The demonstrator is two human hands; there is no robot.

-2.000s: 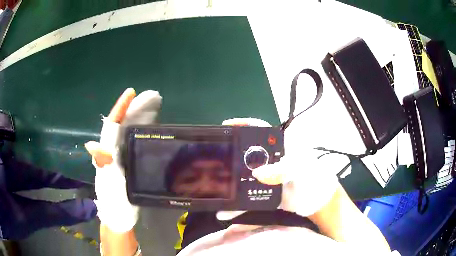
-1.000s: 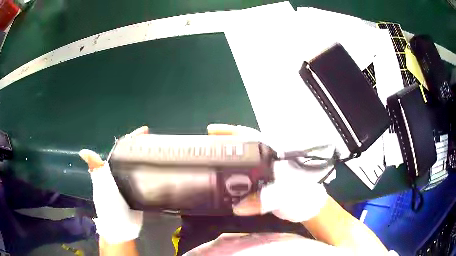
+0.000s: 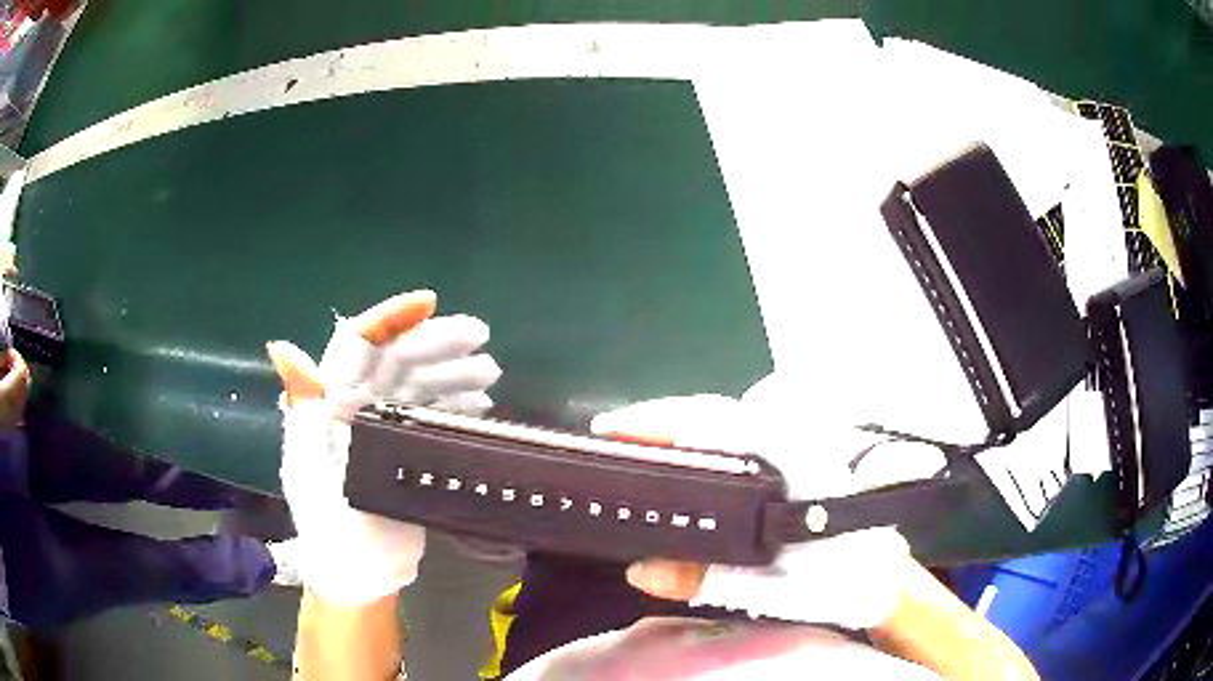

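Observation:
A black video speaker point(image 3: 565, 492) is held level in front of me, its narrow edge with a row of white numbers facing me. Its screen side is turned out of sight. My right hand point(image 3: 785, 532), in a white glove with bare fingertips, grips its right end, thumb below and fingers above. My left hand point(image 3: 366, 439), also in a white glove, is at its left end, palm against it and fingers spread beyond the far edge. The wrist strap point(image 3: 885, 510) runs out to the right from the speaker's right end.
Two more black speakers point(image 3: 991, 279) point(image 3: 1141, 386) lie on white paper point(image 3: 798, 173) at the right. A black sheet with a yellow grid point(image 3: 1115, 146) lies behind them. A blue crate point(image 3: 1051, 599) is at the lower right. Another person's hand point(image 3: 13, 386) and dark sleeve show at the left edge.
The speaker has been tilted from its screen side to its numbered edge. My left fingers have spread out past the far edge. My right hand still holds the right end.

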